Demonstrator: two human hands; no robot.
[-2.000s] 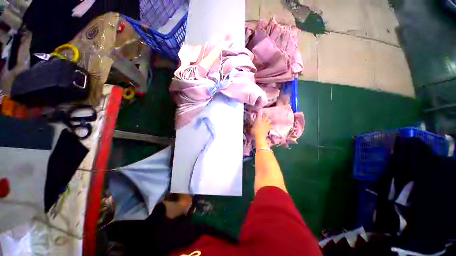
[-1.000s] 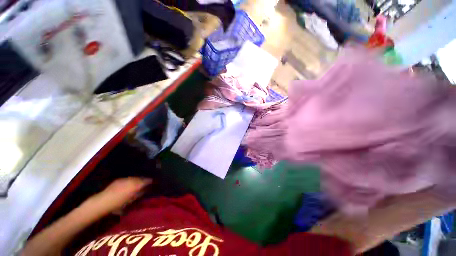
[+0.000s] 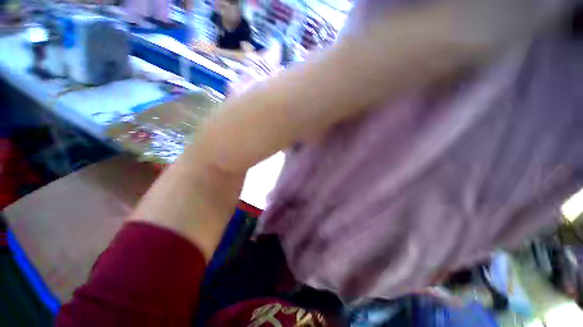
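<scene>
A large dusty-pink garment heap (image 3: 409, 191) fills the right half of the view, blurred and close to the camera. My left arm (image 3: 256, 128), in a dark red sleeve, comes up from the lower left and crosses in front of the cloth to the upper right. My left hand cannot be made out; the blurred forearm runs toward the top right edge. My right hand is not in view. What holds the cloth is not visible.
A sewing machine (image 3: 96, 50) stands on a table at the upper left. A seated person (image 3: 231, 29) in dark clothing is behind, near another table. A brown cardboard-like panel (image 3: 77, 211) with a blue edge lies at lower left.
The view has swung away from the white board and tied bundle. The pink cloth is now larger and closer, and my left arm has risen across it. My right arm has left the view.
</scene>
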